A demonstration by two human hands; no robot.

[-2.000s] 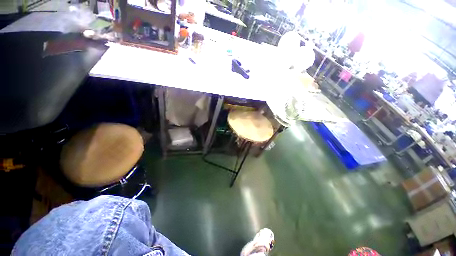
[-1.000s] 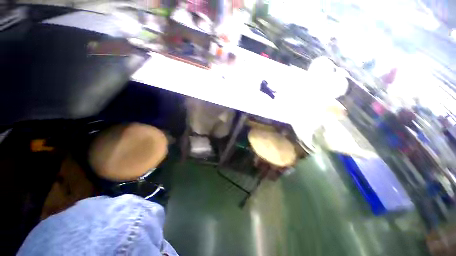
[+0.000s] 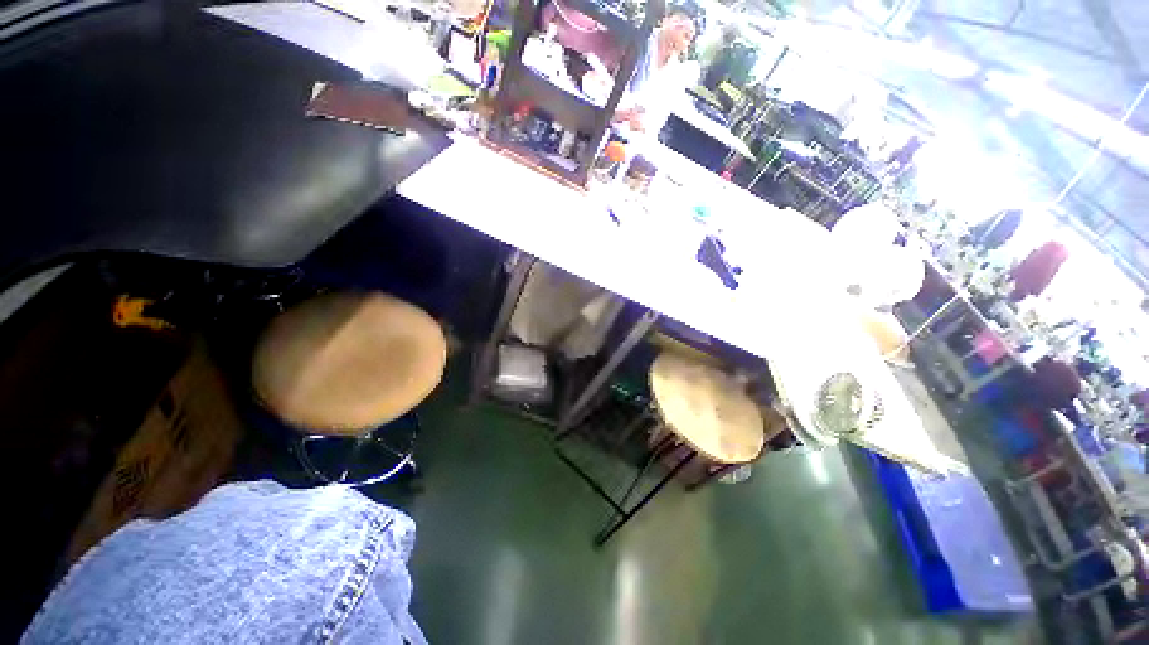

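Observation:
Neither my left hand nor my right hand is in the picture. A light blue denim sleeve [image 3: 240, 573] fills the bottom left. A round stool [image 3: 350, 363] with a plain tan seat and chrome base stands just beyond it. A white worktable [image 3: 504, 208] runs from the upper left towards the right. On it lie a small dark blue item [image 3: 718, 261], too small to name, and a dark brown rack [image 3: 554, 120] holding small coloured items.
A black worktop [image 3: 189, 139] with a curved edge is at the left, above a cardboard box [image 3: 164, 441]. A second stool [image 3: 706, 406], a fan [image 3: 842, 406] and a blue pallet [image 3: 958, 536] are ahead and right. Sewing stations fill the background.
The view has tilted and turned, so the table, stools and pallet sit farther right and the pallet lower. The shoe, the red patterned thing and the boxes at the lower right have left the picture.

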